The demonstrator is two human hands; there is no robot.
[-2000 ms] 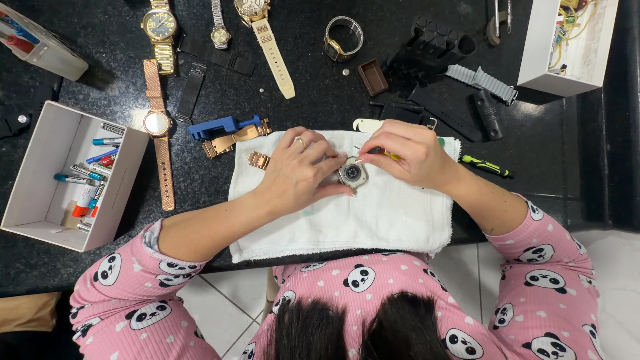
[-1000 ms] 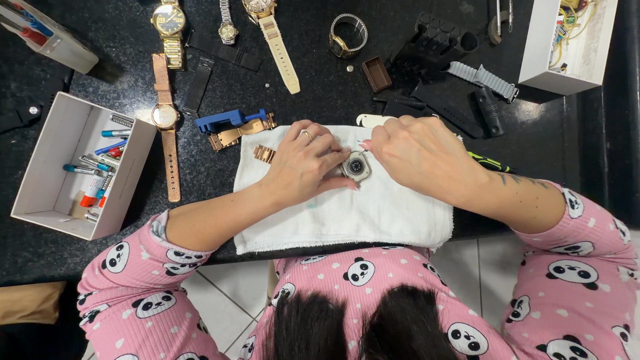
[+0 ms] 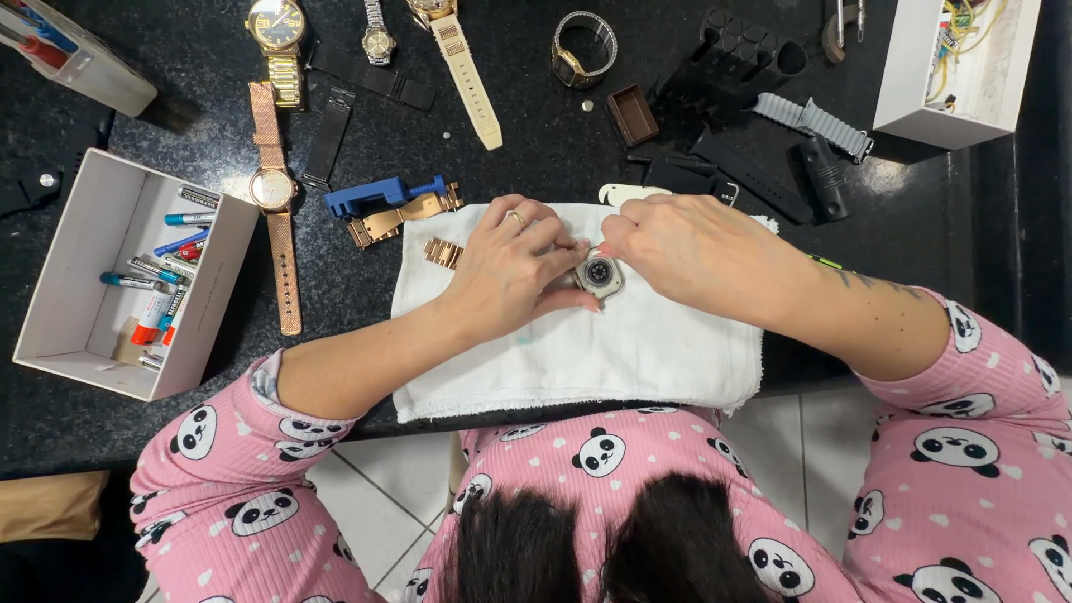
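A smartwatch case (image 3: 600, 272) lies back side up on a folded white towel (image 3: 519, 377), its round sensor showing. My left hand (image 3: 515, 268) holds the case from its left side, thumb below and fingers above. A rose-gold link band piece (image 3: 441, 253) sticks out left of that hand. My right hand (image 3: 678, 251) is closed at the upper right edge of the case, fingertips pinched near it; a thin tool seems to be in them, mostly hidden. Beyond the towel's top left corner sits a blue plastic band-link holder (image 3: 377, 198) with a rose-gold metal band (image 3: 402, 219) by it.
A white box of pens and batteries (image 3: 79, 251) stands left, another white box (image 3: 950, 126) upper right. Several watches, including a rose-gold mesh watch (image 3: 273, 189), lie across the black stone counter. A small brown tray (image 3: 633, 115) and a black tool holder (image 3: 729, 59) stand beyond the towel.
My right hand has turned over, its back now facing up, and its fingertips stay near the case's upper edge. My left hand keeps its hold on the case.
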